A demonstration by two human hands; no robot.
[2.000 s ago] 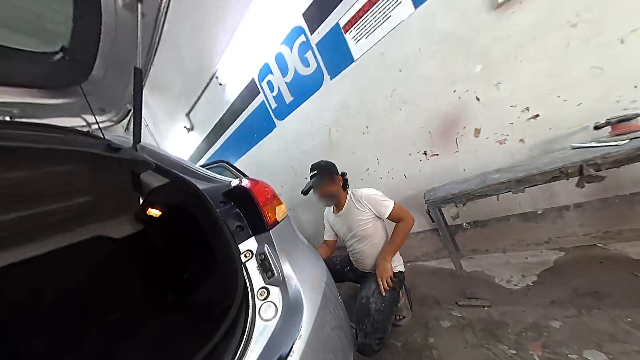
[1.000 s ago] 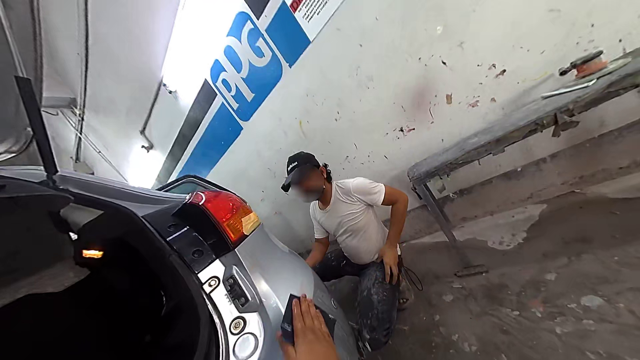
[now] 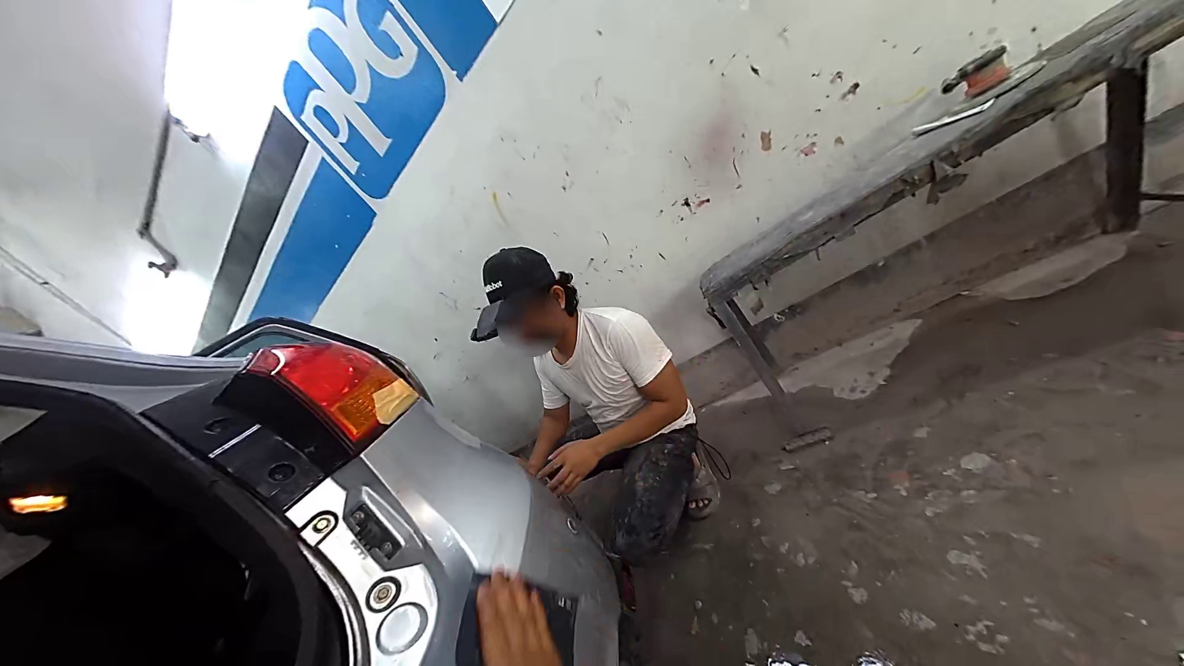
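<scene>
My right hand [image 3: 518,622] lies at the bottom of the view with its fingers together, pressing a dark flat sheet [image 3: 561,620], which looks like sandpaper, on the silver rear bumper [image 3: 490,499] of a car. Writing shows faintly on the sheet. The hand is slightly blurred, and its wrist is cut off by the frame. My left hand is out of view. Above and to the left of the hand are the red and amber tail light [image 3: 333,384] and the bare metal edge [image 3: 407,592] of the trunk opening.
A person [image 3: 606,379] in a cap squats beyond the bumper, both hands near its side. The dark trunk opening [image 3: 139,564] is at left. Along the wall [image 3: 592,185] stands a worn bench [image 3: 879,194] with a sander-like tool [image 3: 982,72]. The floor [image 3: 888,536] is stained.
My right hand, unseen two seconds ago, came into view on the dark sheet at the bumper. The squatting person's hand has left the knee, and both hands are together near the bumper.
</scene>
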